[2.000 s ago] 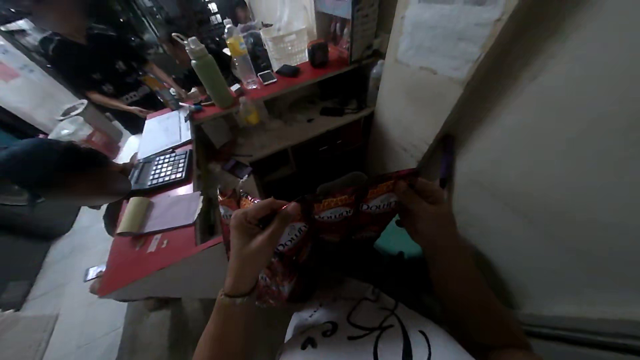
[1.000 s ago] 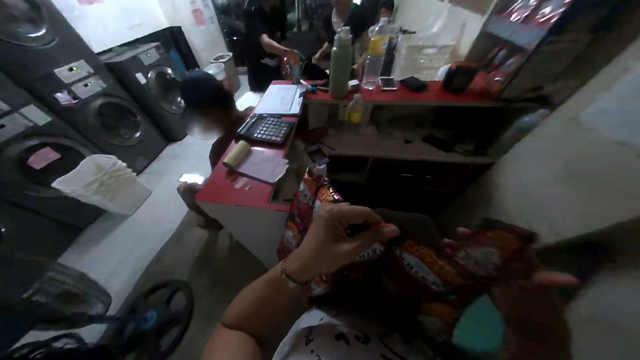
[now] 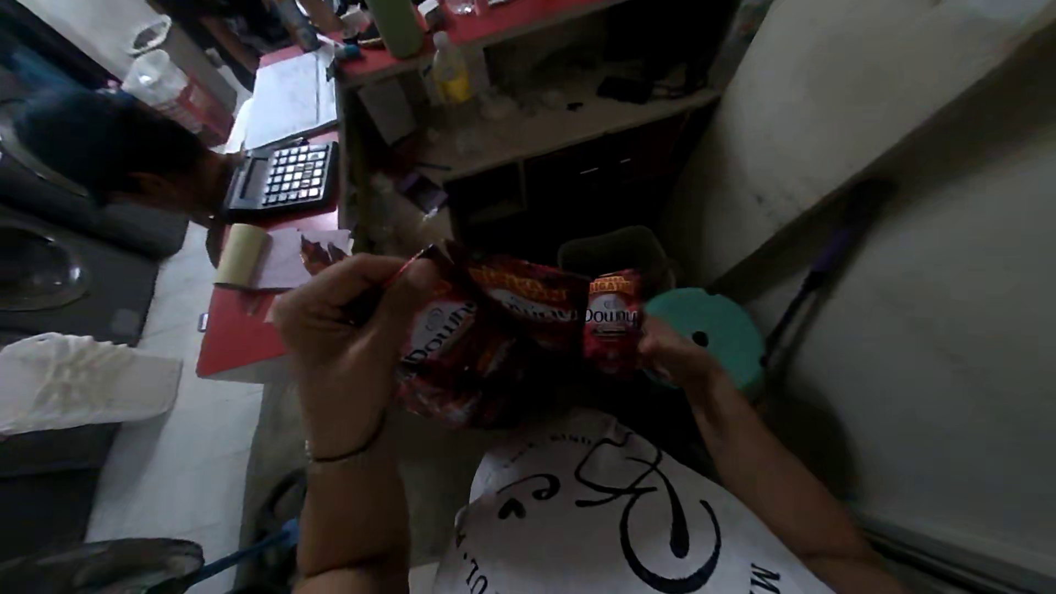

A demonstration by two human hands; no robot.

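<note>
A strip of joined red Downy sachets [image 3: 536, 309] stretches between my two hands in front of my body. My left hand [image 3: 351, 318] pinches the strip's upper left part between thumb and fingers; more sachets hang bunched below it. At the other side, my right hand [image 3: 681, 351] grips the edge of a sachet that faces me, its fingers partly hidden. The bunch's lower part lies in shadow above my white printed shirt [image 3: 610, 511].
At left, a red counter [image 3: 239, 330] bears a calculator [image 3: 285, 177], a notepad [image 3: 272, 256] and papers [image 3: 293, 99]. A person in a dark cap [image 3: 107, 140] leans beside it. A green round stool [image 3: 705, 330] stands right, near a wall. Shelves [image 3: 528, 148] lie ahead.
My right hand, blurred and spread one second ago, now grips a sachet, and the strip is held out between both hands. The view has turned and tilted down.
</note>
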